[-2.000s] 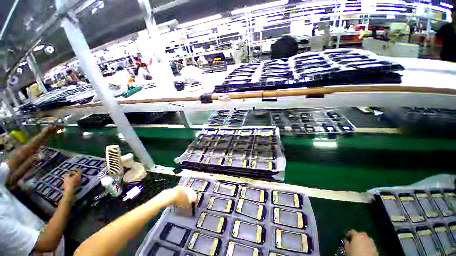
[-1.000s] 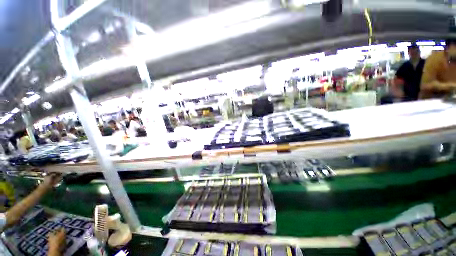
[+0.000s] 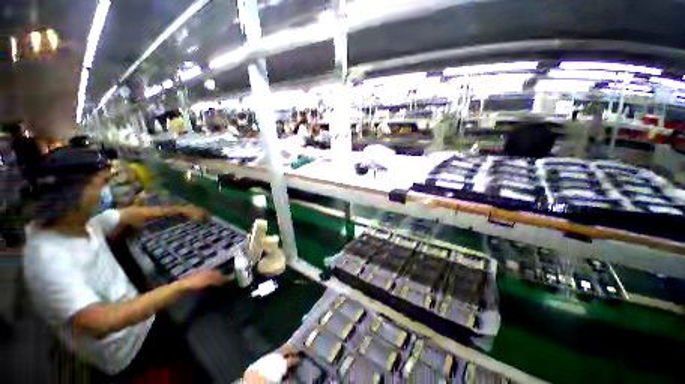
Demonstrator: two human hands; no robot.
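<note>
My left hand [image 3: 272, 367], with a white covering, shows small and blurred at the bottom edge, at the left side of a grey blister tray [image 3: 312, 310]. Its fingertips are at a dark-rimmed phone housing [image 3: 306, 368]; I cannot tell whether they grip it or only touch it. More phone housings [image 3: 350, 309] with gold-yellow end strips lie in rows in the tray pockets. The lower part of the tray is cut off by the frame. My right hand is out of the picture.
Stacked trays [image 3: 413, 279] stand behind the working tray, by the green conveyor [image 3: 537, 315]. A raised shelf [image 3: 451, 206] carries more trays [image 3: 556, 187]. At the left are a beige fan [image 3: 258, 238], a metal post [image 3: 274, 161] and a co-worker [image 3: 82, 277] at another tray [image 3: 191, 244].
The view has swung left, bringing the co-worker fully into view. My left hand shows again at the bottom edge. My right hand, seen two seconds ago, is out of view.
</note>
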